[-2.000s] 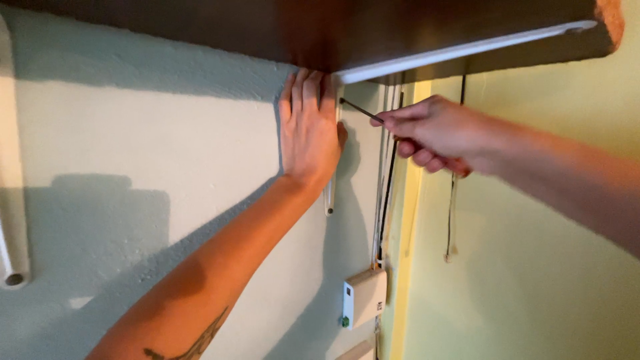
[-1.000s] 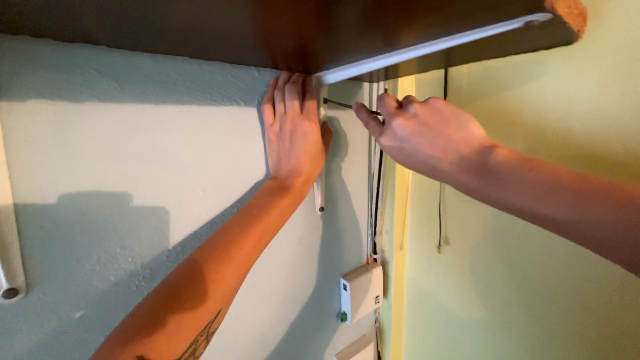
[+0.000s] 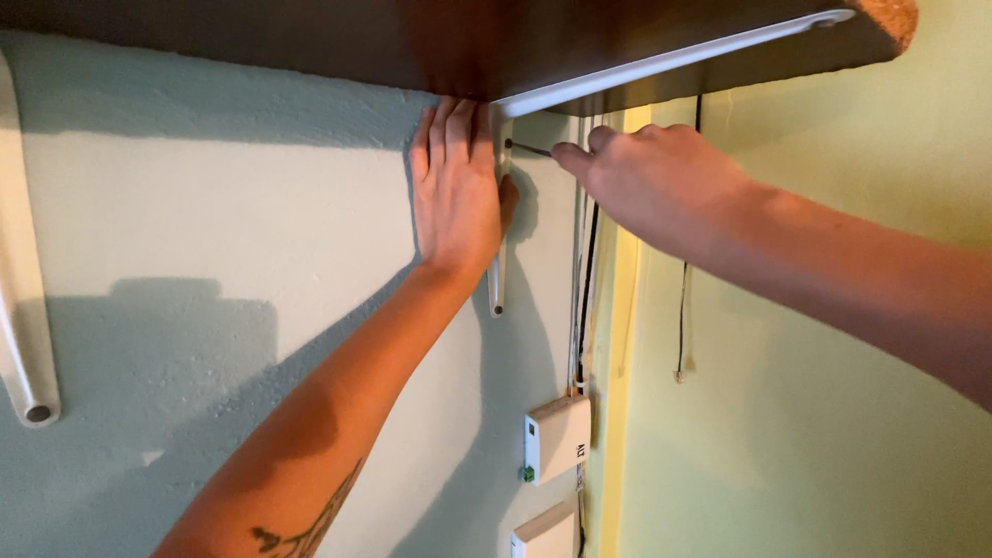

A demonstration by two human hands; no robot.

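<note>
Beneath a dark wooden shelf (image 3: pixel 310 46), my left hand (image 3: pixel 461 186) lies flat on the wall and against a white metal shelf bracket (image 3: pixel 497 291), with its thumb across the bracket's upright. My right hand (image 3: pixel 659 182) is closed around a screwdriver, whose thin metal shaft (image 3: pixel 531 149) reaches left to the dark screw (image 3: pixel 508 143) in the upper part of the bracket. The handle is hidden in my fingers. The bracket's horizontal arm (image 3: pixel 674 60) runs under the shelf. Another screw (image 3: pixel 498 310) sits at the bracket's lower tip.
A second white bracket (image 3: pixel 27 341) is on the wall at far left. Cables (image 3: pixel 589 294) run down near the corner to a white box (image 3: pixel 558 439) with a green connector; another white box (image 3: pixel 546 535) is below. A thin black cable (image 3: pixel 682 318) hangs on the yellow-green wall.
My right hand has turned, its back now facing the camera more and its fingers covering more of the tool. My left hand stays against the wall and bracket.
</note>
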